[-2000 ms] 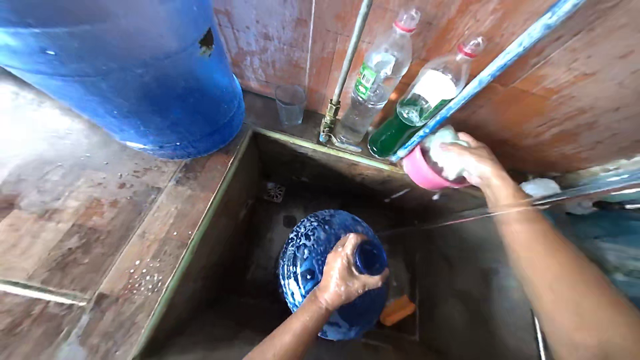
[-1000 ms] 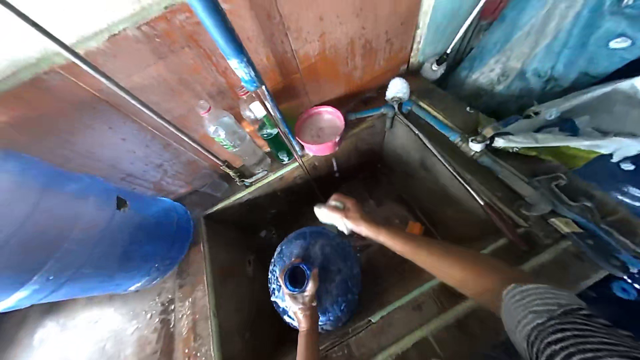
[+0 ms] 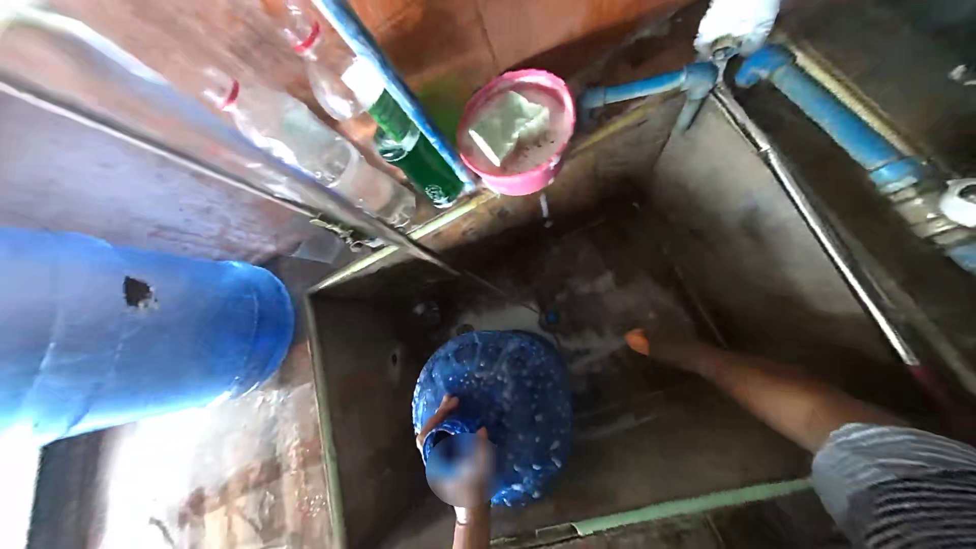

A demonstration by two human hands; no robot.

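A large blue plastic water jug (image 3: 518, 404), spotted with suds, stands in a deep sink basin (image 3: 320, 412). My left hand (image 3: 461, 465) grips its neck, fingers around the mouth. My right hand (image 3: 659, 343) is low in the basin, right of the jug, blurred and dark, beside a small orange object (image 3: 637, 341); whether it holds that object I cannot tell. On the basin's back rim is a pink bowl (image 3: 518, 183) with a pale cloth or sponge (image 3: 507, 126) lying in it.
A big blue drum (image 3: 191, 320) lies across the left of the view. Behind the basin are a clear bottle (image 3: 305, 145) and a bottle with green liquid (image 3: 427, 160). A blue pipe (image 3: 404, 99) slants down there. More blue pipes (image 3: 831, 114) and a thin metal pipe (image 3: 808, 213) run at the right.
My right hand has moved down into the basin. The pale cloth or sponge, in my right hand one second ago, now lies in the pink bowl. My left hand stays on the jug's neck.
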